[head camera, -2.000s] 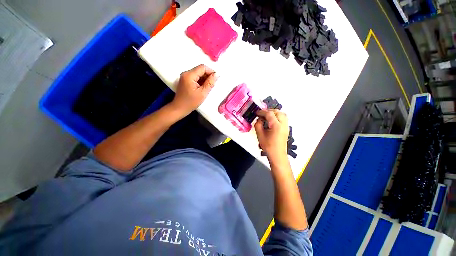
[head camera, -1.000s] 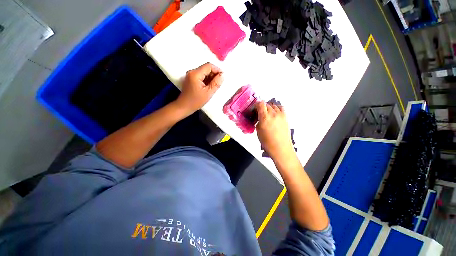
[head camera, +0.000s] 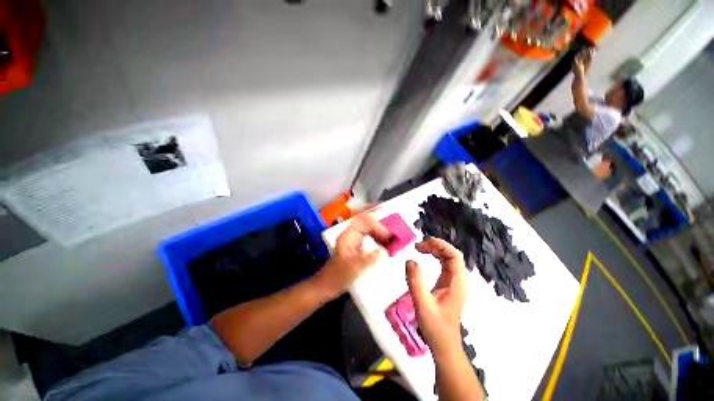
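My left hand (head camera: 354, 254) is raised over the near left edge of the white table, fingers curled and fingertips close together. Whether it holds something small cannot be seen. My right hand (head camera: 442, 294) is over the table with thumb and forefinger apart, no piece visible between them. The pink holder (head camera: 404, 324) sits near the front edge, partly behind my right hand. The pink pad (head camera: 398, 233) lies beyond my left hand, partly covered by it. The main pile of black pieces (head camera: 477, 243) is at the far side. A smaller pile (head camera: 470, 352) is beside my right wrist.
A crumpled grey clear bundle (head camera: 462, 182) lies past the main pile. A blue bin (head camera: 178, 274) with dark contents stands left of the white table (head camera: 513, 360). Silvery fittings (head camera: 523, 22) hang overhead near orange parts. Another person (head camera: 599, 121) stands at the upper right.
The view has tilted up, showing the wall, fittings and another person. My right hand has left the pink holder and its fingers have spread. My left hand is now nearer the pink pad.
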